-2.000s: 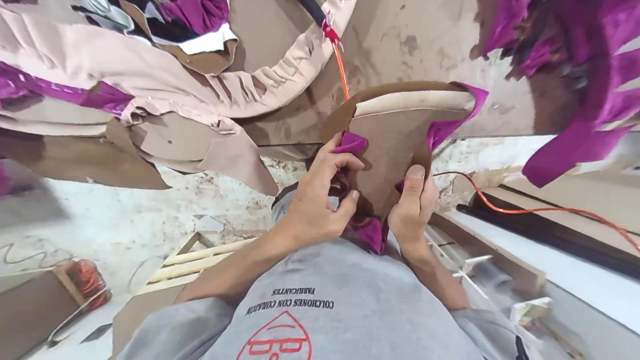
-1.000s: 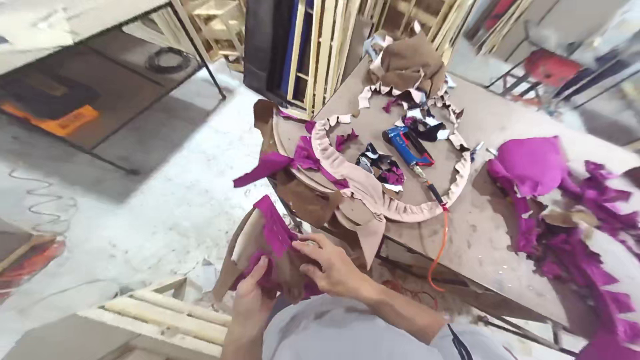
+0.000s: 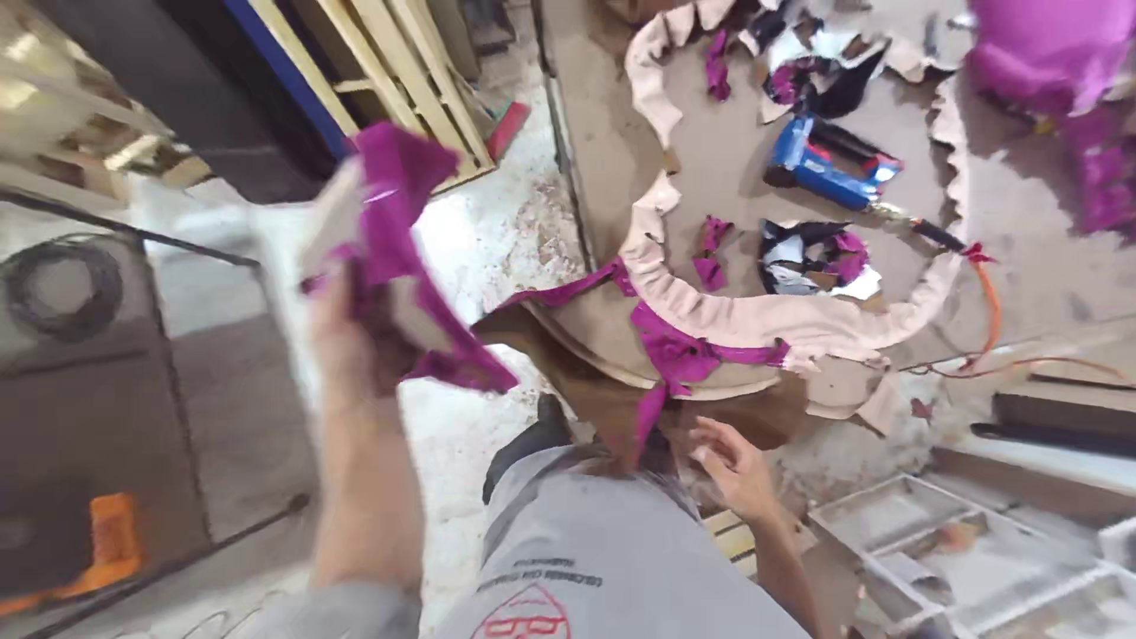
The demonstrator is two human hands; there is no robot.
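Out to the left, my left hand (image 3: 342,328) grips a padded piece with magenta fabric strips (image 3: 395,222), blurred by motion. Near my waist, my right hand (image 3: 732,466) has its fingers apart and holds nothing. Just beyond it, a brown panel with a curved pale edge (image 3: 586,333) and magenta scraps (image 3: 670,346) lies at the table's near edge. A gathered pale pink fabric band (image 3: 745,321) curves across the table. Inside the curve rests a blue and black pneumatic staple gun (image 3: 830,164), joined to an orange air hose (image 3: 992,306). Dark and white fabric scraps (image 3: 816,257) lie beside it.
Magenta fabric (image 3: 1056,53) is heaped at the table's far right. Wooden frames (image 3: 399,80) stand upright at the upper left. On the left, another table (image 3: 80,373) bears a coiled cable (image 3: 62,286) and an orange object (image 3: 115,537). A white frame (image 3: 958,550) is at lower right.
Both hands were at the brown and magenta piece. My left hand has carried a magenta-trimmed piece out to the left, and my right hand has come away from it. The view has swung considerably.
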